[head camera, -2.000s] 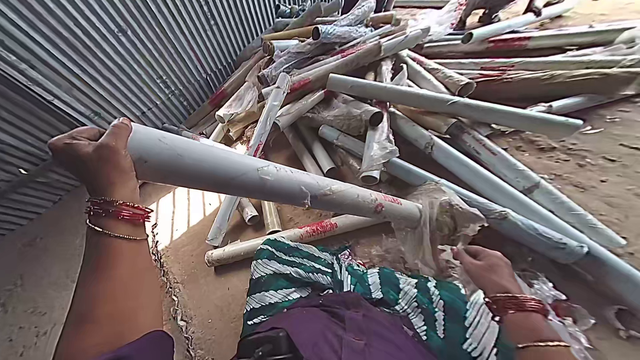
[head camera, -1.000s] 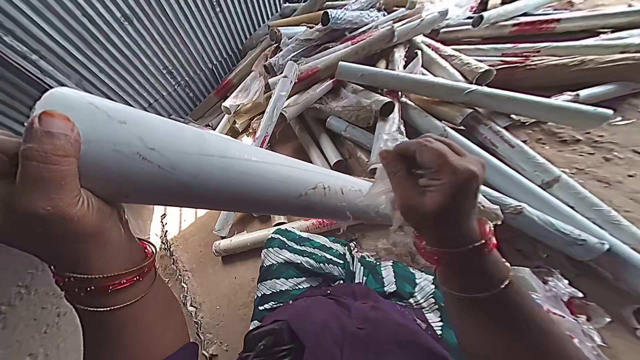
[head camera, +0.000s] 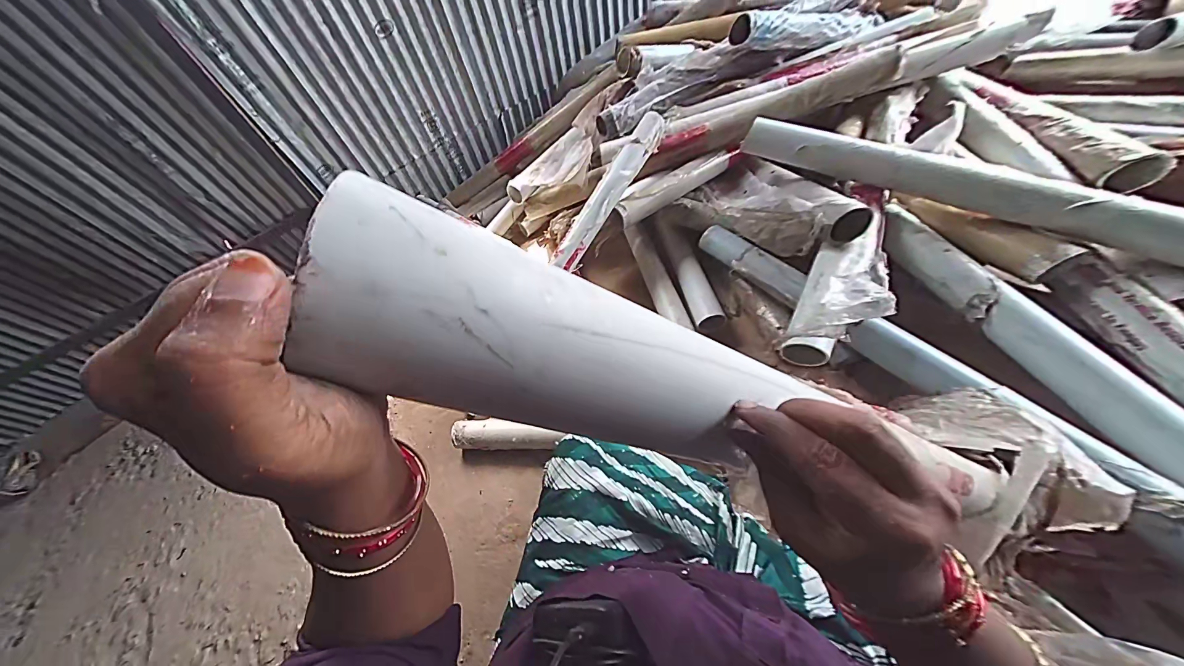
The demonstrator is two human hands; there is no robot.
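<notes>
A long white tube (head camera: 518, 324) lies slanted across the view, its near end at the left and its far end low on the right. My left hand (head camera: 250, 370) holds the near end, with the thumb at the rim and the fingers mostly hidden. Over the tube's far half rests my right hand (head camera: 851, 490), fingers bent on its upper side; how firmly it grips cannot be told. Crumpled clear plastic wrap (head camera: 1045, 453) hangs around the far end, just beyond my right hand.
A loose pile of tubes (head camera: 971, 194), some in plastic wrap and some with red marks, spreads ahead and to the right. Corrugated metal sheeting (head camera: 370, 83) stands at the upper left. A pale tube (head camera: 504, 435) lies on the earthen floor (head camera: 166, 546) beyond my green and white cloth (head camera: 620, 518).
My right hand was at the plastic on the far end two seconds ago, rose above the tube one second ago, and now lies on the tube. My left hand stays at the near end.
</notes>
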